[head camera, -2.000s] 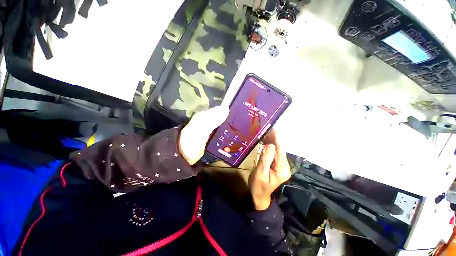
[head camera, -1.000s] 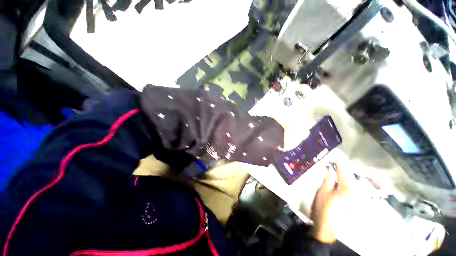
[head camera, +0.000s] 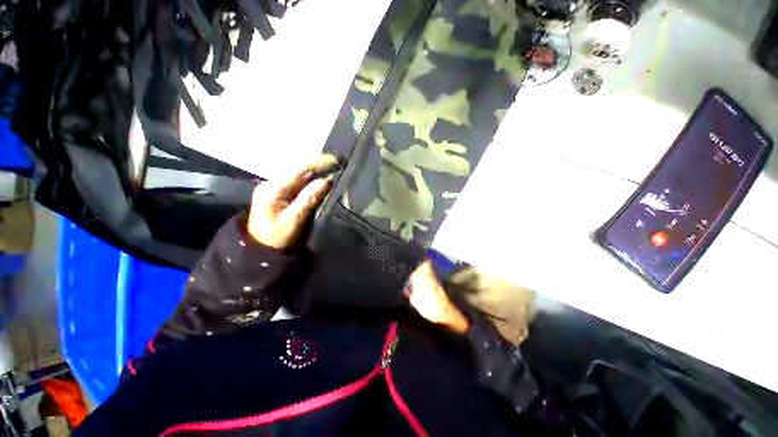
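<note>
The camouflage panel (head camera: 422, 128) lies on the white table, running from the top of the view down over the table's front edge. Its lower end is a black mesh pocket (head camera: 362, 260) hanging over my lap. My left hand (head camera: 290, 205) grips the panel's left edge between thumb and fingers, where the dark band is. My right hand (head camera: 435, 296) is at the right edge of the mesh part, its fingertips partly hidden and slightly blurred; it appears to hold that edge. The smartphone (head camera: 687, 192) lies face up on the table at the right, its call screen lit.
A heap of short black webbing straps (head camera: 209, 43) is at the upper left. Long black fabric strips (head camera: 94, 128) hang over the table's left side. A blue plastic bin (head camera: 128, 307) stands at lower left. Small round metal parts (head camera: 587, 81) sit at the top, right of the panel.
The phone has gone from my left hand to the table at the right. Both hands have moved back to the camouflage panel. The view has shifted, showing more of the straps and bin.
</note>
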